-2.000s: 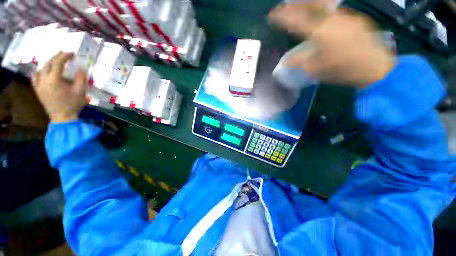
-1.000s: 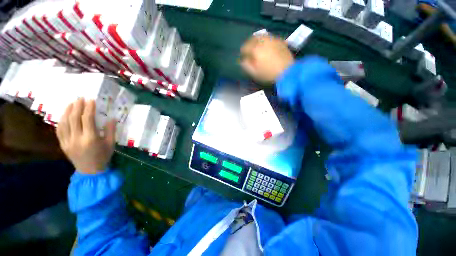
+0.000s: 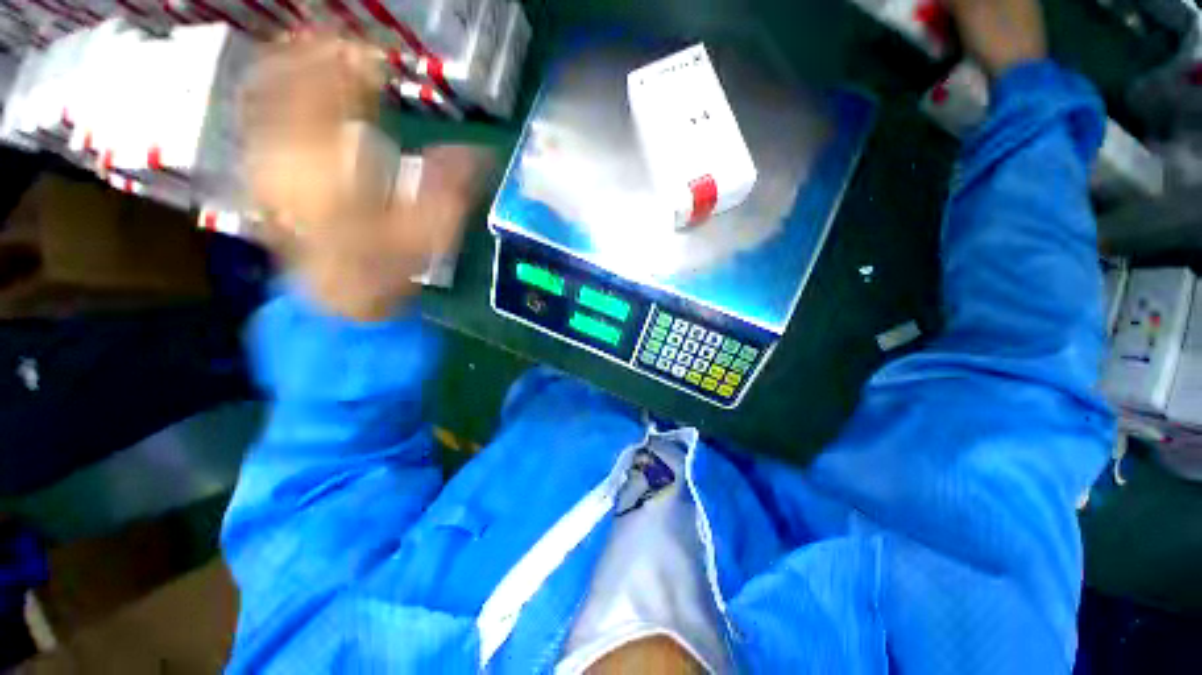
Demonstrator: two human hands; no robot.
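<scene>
A white box [image 3: 692,135] with a red mark at its near end lies on the shiny pan of the digital scale [image 3: 633,251]. The display shows green-lit digits beside a keypad. My left hand [image 3: 336,178] is strongly blurred over the right end of the lower row of boxes [image 3: 112,95], left of the scale, thumb spread; whether it grips a box cannot be told. My right hand [image 3: 1002,29] is cut off by the top edge at the upper right, close to white boxes with red marks [image 3: 960,95]; its fingers are hidden, and its grip cannot be told.
Taller stacked boxes [image 3: 477,53] stand behind the lower row. More boxes [image 3: 1149,336] are at the right edge. A small white strip [image 3: 898,336] lies on the dark green table [image 3: 844,396] right of the scale. A brown carton [image 3: 99,251] is at the far left.
My right hand has moved right, away from above the scale. My left hand has moved right along the lower row. The box stays on the pan; the view has shifted.
</scene>
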